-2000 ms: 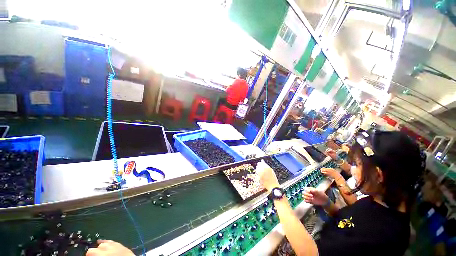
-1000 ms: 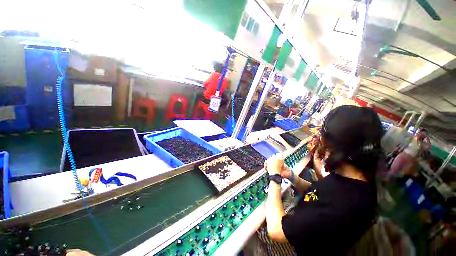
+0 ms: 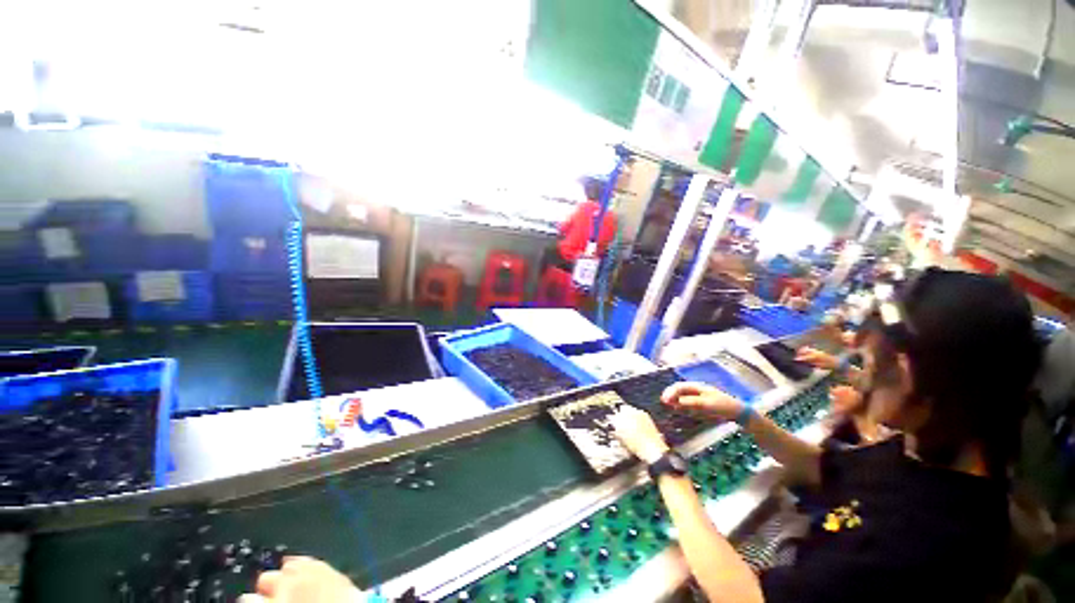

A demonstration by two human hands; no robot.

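My right hand (image 3: 302, 581) shows at the bottom edge, cut off by it and blurred, with a bit of blue band at the wrist. Its fingers are at the right side of a loose pile of small black components with silvery ends (image 3: 195, 563) on the dark green surface. Whether it holds a part is not clear. My left hand is out of the picture. Green circuit boards (image 3: 552, 565) dotted with small parts run in a pale metal-edged track to the right of my hand.
A coworker in black (image 3: 931, 471) sits at right, one hand at a tray of pale components (image 3: 571, 415). Blue bins of black parts stand at left (image 3: 169, 412) and centre (image 3: 548, 357). A coiled blue cord (image 3: 303, 318) hangs over the white shelf (image 3: 248, 445).
The view swung right, then back left. My right hand shows more than one second ago, at the pile. The coworker's hands moved apart, one now at the pale-component tray, the other over black parts.
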